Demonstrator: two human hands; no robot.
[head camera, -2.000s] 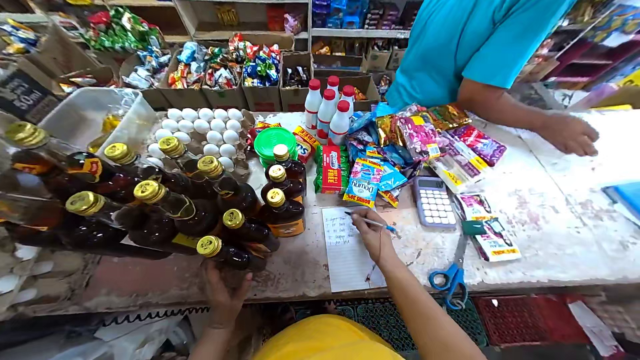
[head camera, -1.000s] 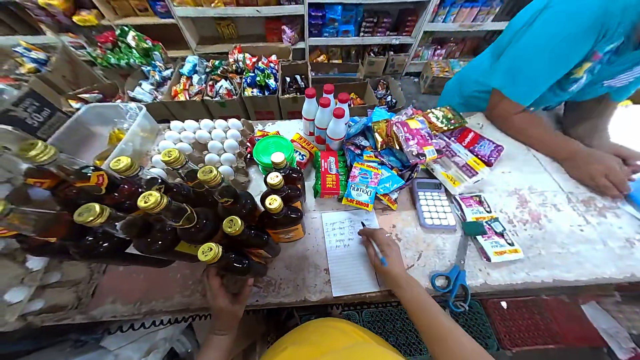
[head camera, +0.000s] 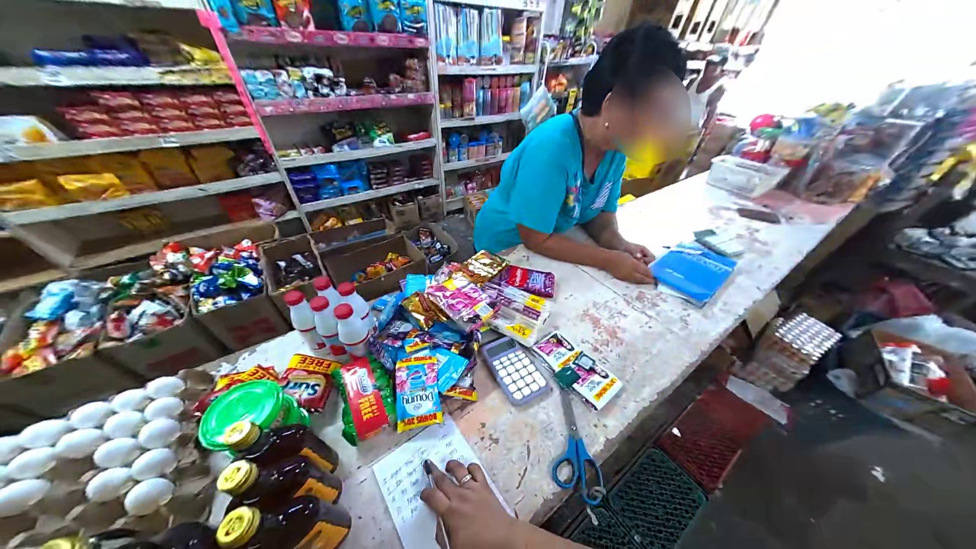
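Observation:
A lined paper sheet (head camera: 408, 476) with handwriting lies on the worn counter. My right hand (head camera: 467, 503), a ring on one finger, rests on it with a pen (head camera: 438, 496) held between the fingers. My left hand is out of view. Beyond the sheet are a blue sachet pack (head camera: 418, 385), a red-and-green pack (head camera: 364, 400) and a grey calculator (head camera: 515, 372). Blue-handled scissors (head camera: 577, 465) lie at the counter's near edge. Left of the sheet are brown bottles with yellow caps (head camera: 286, 488) and a green round lid (head camera: 242, 412).
A person in a teal shirt (head camera: 553, 183) leans on the counter (head camera: 610, 328), hands beside a blue notebook (head camera: 694, 271). White bottles with red caps (head camera: 324, 324) stand behind the packs. White eggs (head camera: 118, 450) sit in trays at left. Stocked shelves (head camera: 358, 99) and open cartons (head camera: 236, 324) line the back.
The view has swung up and to the right, bringing the other person's upper body and the blue notebook into sight. My left hand, earlier beside the brown bottles, has left the view.

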